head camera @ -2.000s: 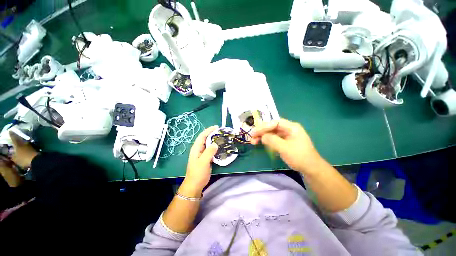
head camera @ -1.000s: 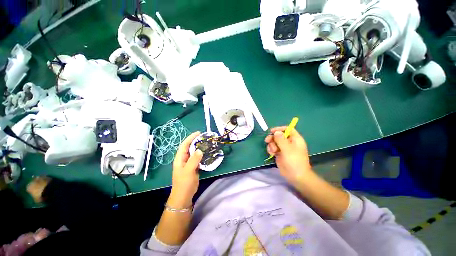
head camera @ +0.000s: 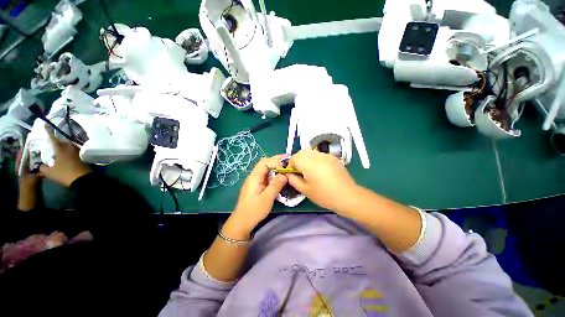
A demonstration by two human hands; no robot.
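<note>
My left hand (head camera: 261, 187) holds the white lens head shell (head camera: 291, 199) near the bench's front edge. Most of the shell and its board are hidden under my fingers. My right hand (head camera: 321, 176) is over the shell, its fingers touching my left fingertips, and holds a thin yellow tool (head camera: 285, 171) lying across the shell's top. Whether it is tweezers or a screwdriver I cannot tell. The camera body housing (head camera: 327, 117) lies just beyond my hands, its round opening facing me, with a white antenna rod on each side.
A green bench (head camera: 421, 155) bears white camera units (head camera: 179, 133) at the left and more (head camera: 433, 56) at the right. A pale cord tangle (head camera: 234, 158) lies left of my hands. Another person's hands (head camera: 62, 164) hold a white part at the far left.
My right hand has moved left from beside the shell and is now over it with the yellow tool. My left hand still holds the shell. The other person's hands have risen to a white part.
</note>
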